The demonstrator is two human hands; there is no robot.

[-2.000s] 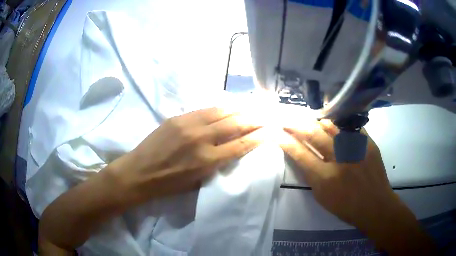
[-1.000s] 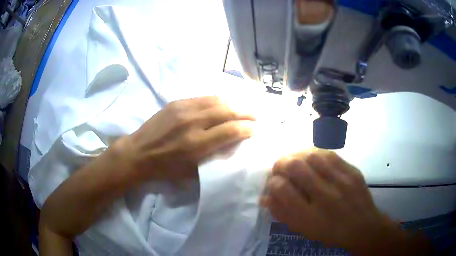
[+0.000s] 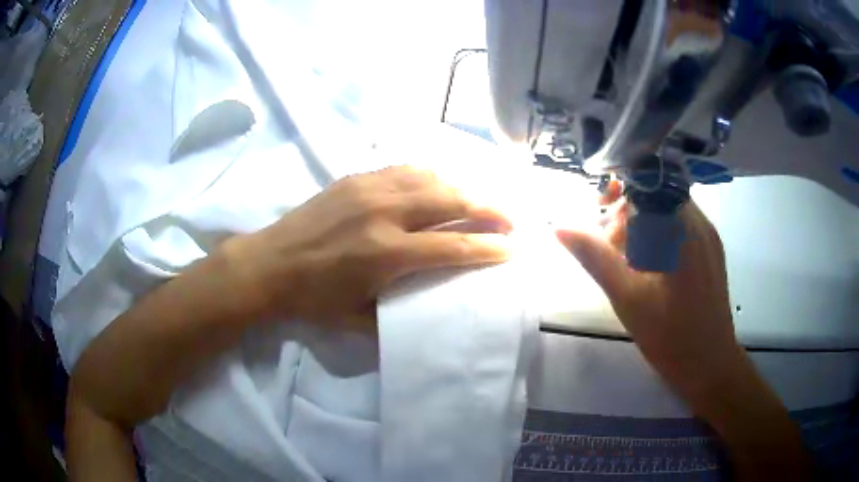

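Observation:
A white garment (image 3: pixel 452 377) lies across the table left of and below the needle area, with a folded edge hanging over the table front. My left hand (image 3: pixel 377 231) lies on it, palm down, fingertips near the bright glare. My right hand (image 3: pixel 664 282) is right of the needle area, thumb and fingers apart, partly behind a grey knob of the sewing machine head (image 3: pixel 575 75). Glare hides whether the right fingertips touch cloth. The presser foot (image 3: pixel 565 155) shows dimly above the glare.
A printed ruler tape (image 3: pixel 612 454) runs along the table's front edge. The table's blue rim (image 3: pixel 94 85) curves at the left, with a brown surface and crumpled white material (image 3: pixel 19 136) beyond it. The machine head overhangs the upper right.
My right hand has moved up from near the table front to beside the needle, its fingers opening. My left hand has shifted slightly right with the garment. The machine head appears shifted in view.

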